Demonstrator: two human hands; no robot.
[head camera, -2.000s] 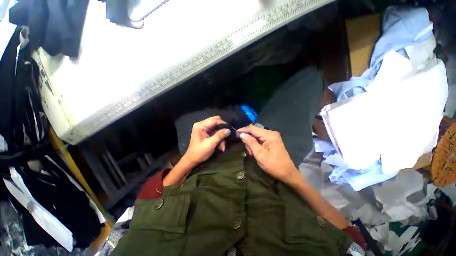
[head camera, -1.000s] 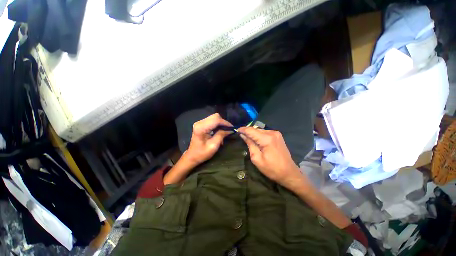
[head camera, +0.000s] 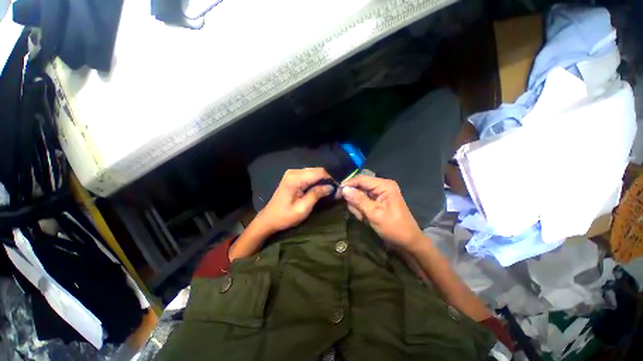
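My left hand (head camera: 295, 201) and my right hand (head camera: 381, 208) meet over my lap, fingertips nearly touching. My left hand pinches a small dark fabric piece (head camera: 331, 185), mostly hidden between the fingertips. My right thumb and finger are pinched at its right end; whether they grip the fabric or something thin is too small to tell. A thin yellow-green thing (head camera: 351, 175) shows just above my right fingertips. A bright blue thing (head camera: 354, 155) lies on dark material at the lap just beyond the hands.
The white table (head camera: 211, 77) with a measuring scale crosses ahead, dark pieces (head camera: 77, 32) at its left end. Black and white garment pieces (head camera: 77, 282) hang at left. A white and light-blue fabric stack (head camera: 550, 162) is at right, an orange-brown woven thing (head camera: 627, 222) beyond. Scraps lie below.
Both hands stay together over the lap, with small shifts of the fingers around the dark piece. The yellow-green thing above the right fingertips shows more clearly than two seconds ago.
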